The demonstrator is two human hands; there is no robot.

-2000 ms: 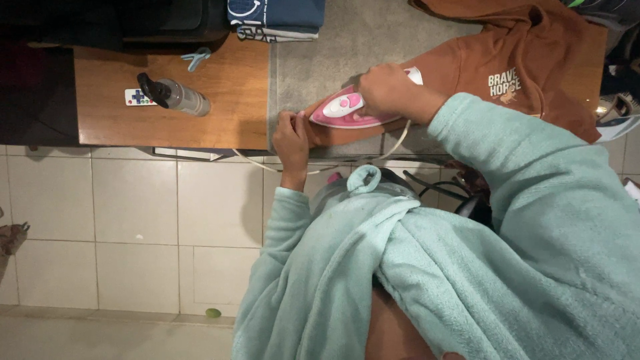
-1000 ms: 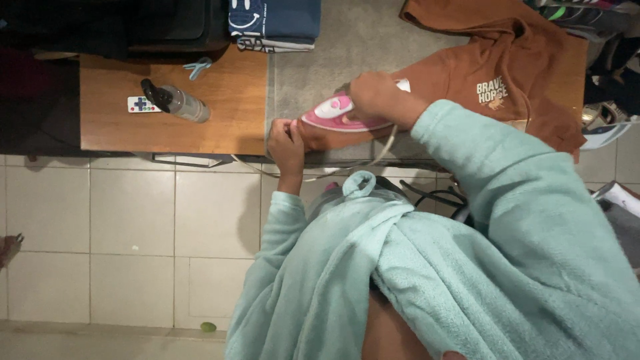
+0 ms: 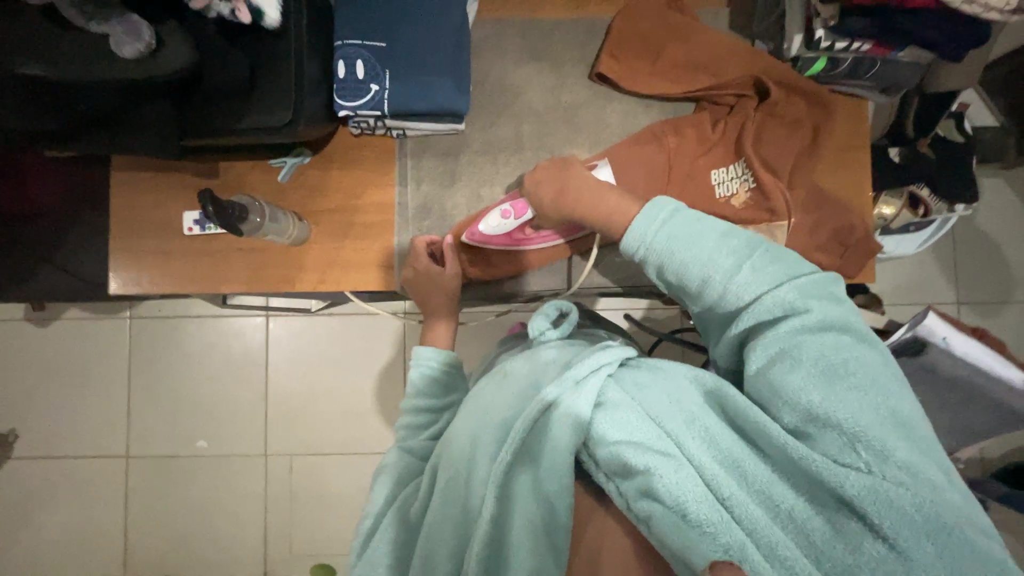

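Observation:
A pink and white clothes iron (image 3: 510,222) lies on the sleeve of a rust-brown garment (image 3: 648,152), its tip pointing left. My right hand (image 3: 570,194) is closed around the iron's handle. Just left of the tip, my left hand (image 3: 432,268) pinches the sleeve's end between thumb and fingers. The garment's body, with printed lettering on its front, spreads to the right over a grey ironing cloth (image 3: 512,88) and the wooden table. A pale cord (image 3: 590,264) hangs from the iron along the front edge.
On the wooden table (image 3: 344,264) at left lie a spray bottle (image 3: 272,221), a remote control (image 3: 196,223) and a light-blue clip (image 3: 291,164). Folded dark-blue clothing (image 3: 424,64) lies behind, beside a black bag (image 3: 240,88). A white basket (image 3: 920,238) stands off the right end.
The iron in my right hand has stayed on the sleeve, with only small shifts. My left hand keeps its place at the sleeve's end. The view has shifted slightly.

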